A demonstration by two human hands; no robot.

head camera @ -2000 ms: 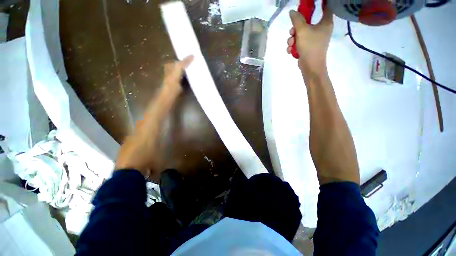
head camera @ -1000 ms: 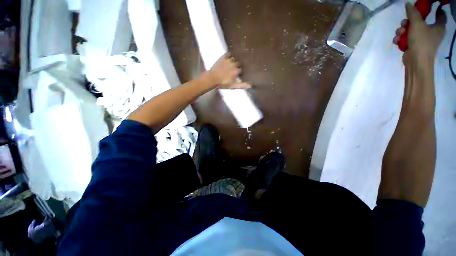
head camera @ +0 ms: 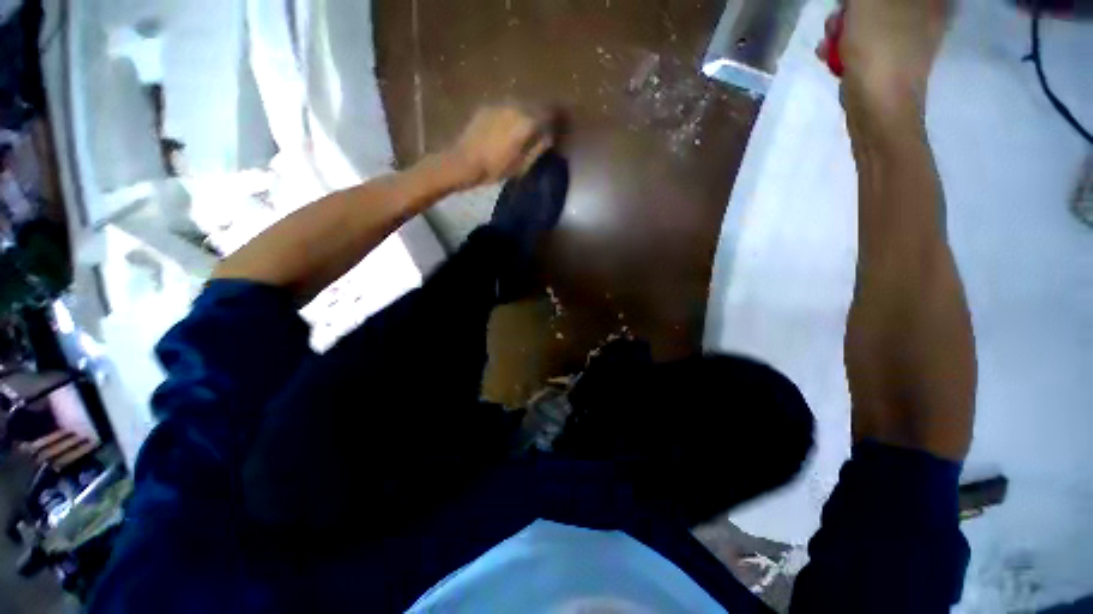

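My right hand (head camera: pixel 893 54) is at the top right, partly cut off by the top edge, closed round the red machine handle (head camera: pixel 835 42). The machine's motor body is out of view. The shiny metal base plate (head camera: pixel 753 46) shows at the top, beside the curved edge of the thick white fabric lay (head camera: pixel 785 228). My left hand (head camera: pixel 509 144) is blurred over the brown surface (head camera: pixel 623 204), beside my dark shoe. It looks empty, with the fingers loosely bent.
Cut white fabric pieces and strips (head camera: pixel 342 72) lie at the left. A black cable (head camera: pixel 1049 78) runs at the upper right. A small black bar (head camera: pixel 983 494) lies on the lay at the lower right. White scraps dot the brown surface.
The white strip is no longer in my left hand or on the middle of the brown surface. My foot has moved forward near that hand. My right hand still holds the red handle.
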